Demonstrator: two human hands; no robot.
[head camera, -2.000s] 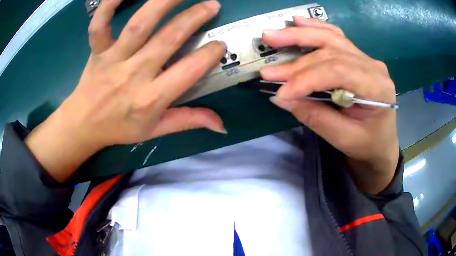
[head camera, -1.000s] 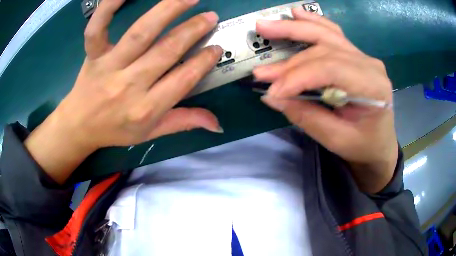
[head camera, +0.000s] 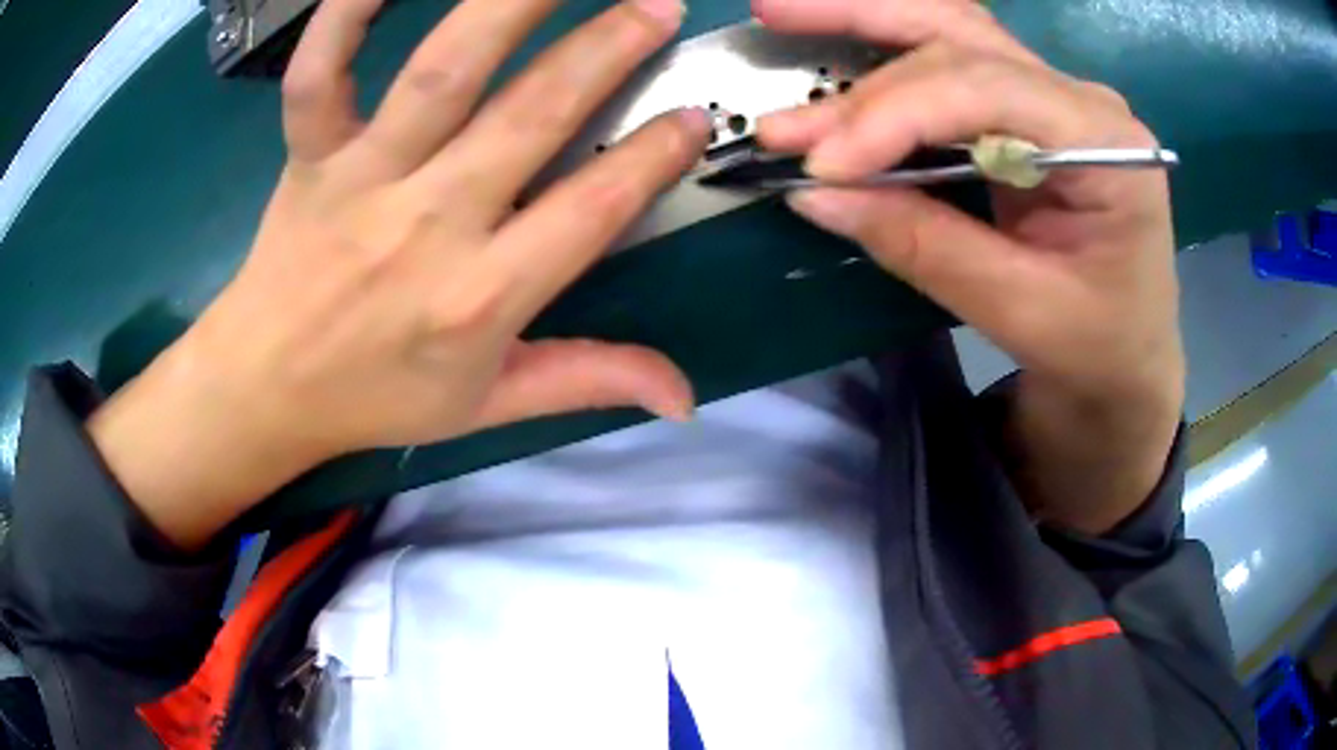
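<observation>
A silver fixture plate (head camera: 667, 205) with clusters of small holes lies on the dark-green surface, partly covered by both hands. My left hand (head camera: 396, 279) is spread over its left part, with the index fingertip on the plate beside a hole cluster. My right hand (head camera: 997, 191) holds the tweezers (head camera: 1092, 157) like a pen, nearly level. Their dark tips are over the plate just below that cluster, near my left index fingertip. I cannot tell whether the tips hold anything.
Another metal fixture (head camera: 252, 27) lies at the top left, cut off by the edge. The green surface (head camera: 763, 315) ends in front of my white clothing. Blue plastic items (head camera: 1298, 246) are at the right, over a grey floor.
The tweezers have moved up from the plate's near edge onto its face. The hole clusters have shifted to the right. The top-left fixture shows more. My left hand has shifted slightly right.
</observation>
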